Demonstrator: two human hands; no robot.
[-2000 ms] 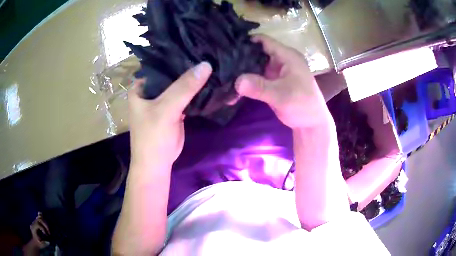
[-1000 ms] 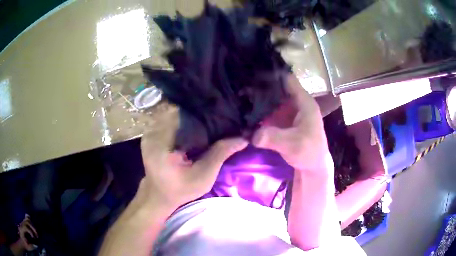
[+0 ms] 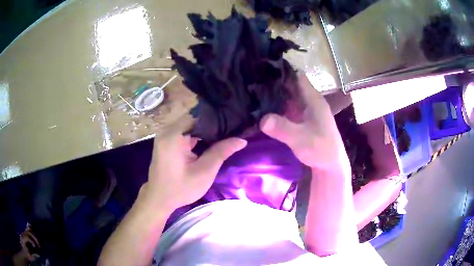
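A black artificial flower head (image 3: 234,72) with jagged petals is held upright above the table's near edge. My left hand (image 3: 189,166) grips its lower left side, thumb near the base. My right hand (image 3: 306,130) grips its lower right side, thumb on the front. The fingers behind the petals are hidden. A small white oval glue dish (image 3: 149,98) lies on the table left of the flower, with a thin pale stick (image 3: 169,81) at its rim and a tiny green piece (image 3: 140,90) beside it.
The glossy taped tabletop (image 3: 47,104) spans the left. More black flowers (image 3: 291,8) lie at the back, another (image 3: 440,35) at the far right. An open cardboard box (image 3: 382,150) of black pieces and a blue crate (image 3: 384,236) stand below at right. A person's hand (image 3: 28,241) shows lower left.
The flower and both hands first came down and towards me, uncovering the glue dish. Since then the petals have tilted and my left thumb has moved slightly away from my right thumb.
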